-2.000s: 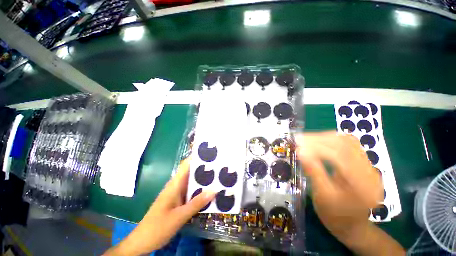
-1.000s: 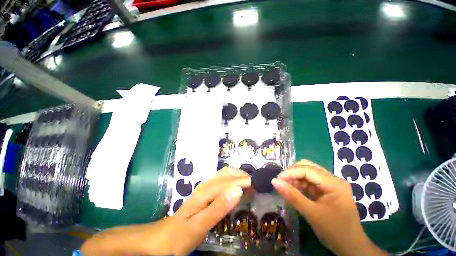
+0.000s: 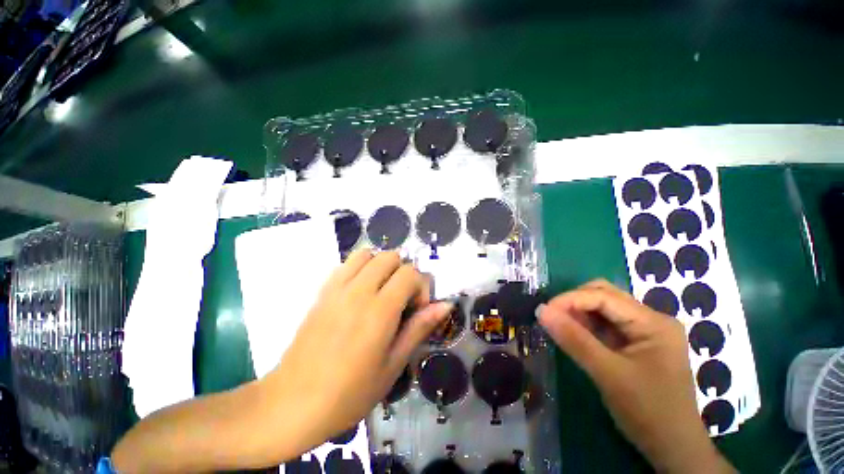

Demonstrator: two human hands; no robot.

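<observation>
A clear blister tray (image 3: 532,185) holds rows of round modules, most showing black faces. My right hand (image 3: 629,356) pinches a black adhesive pad (image 3: 518,301) at its right edge. The pad partly overlaps a module with orange circuitry (image 3: 490,324) in the third row. My left hand (image 3: 347,343) lies over the tray's left part, with curled fingers and the thumb tip beside the neighbouring module (image 3: 448,326); whether the fingertips hold anything is hidden. A white sticker sheet (image 3: 278,268) lies partly under my left hand, with black discs at its lower end.
Plain white used liners (image 3: 171,287) lie left of the tray. Stacked clear trays (image 3: 65,343) stand at far left. Spare sticker sheets (image 3: 668,264) lie to the right, beside a small white fan (image 3: 828,407). A pale rail (image 3: 592,148) runs behind the tray.
The right hand first reached over the tray's right edge, then both hands met at a black pad. Now the pad is at the third-row module and the hands are apart. The view has shifted closer.
</observation>
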